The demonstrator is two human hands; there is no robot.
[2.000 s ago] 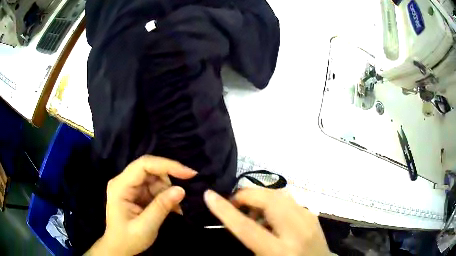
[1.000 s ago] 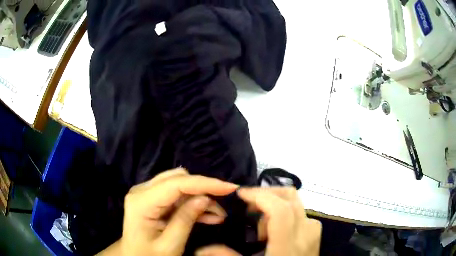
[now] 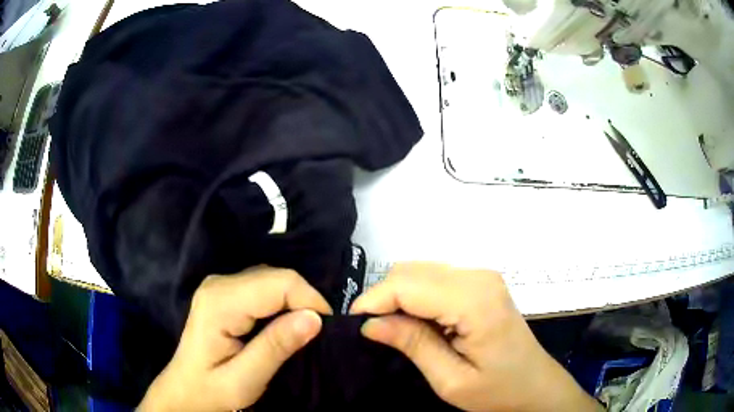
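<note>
A large black garment lies heaped on the white table and hangs over its front edge. A curved white label shows on it. A narrow black band with white lettering stands at the garment's right side, just above my fingertips. My left hand pinches the black cloth between thumb and forefinger. My right hand pinches the same cloth a little to the right. The cloth between the fingertips is dark, and no pin or needle can be made out.
The sewing machine's needle area is at the upper right. Black thread snips lie right of it. A printed ruler runs along the front edge. Blue bins and pale scraps are below. Another machine is at the left.
The view has shifted. The garment is rearranged: the gathered part no longer shows, while the curved label and lettered band now do. Both hands have moved slightly apart and pinch the cloth.
</note>
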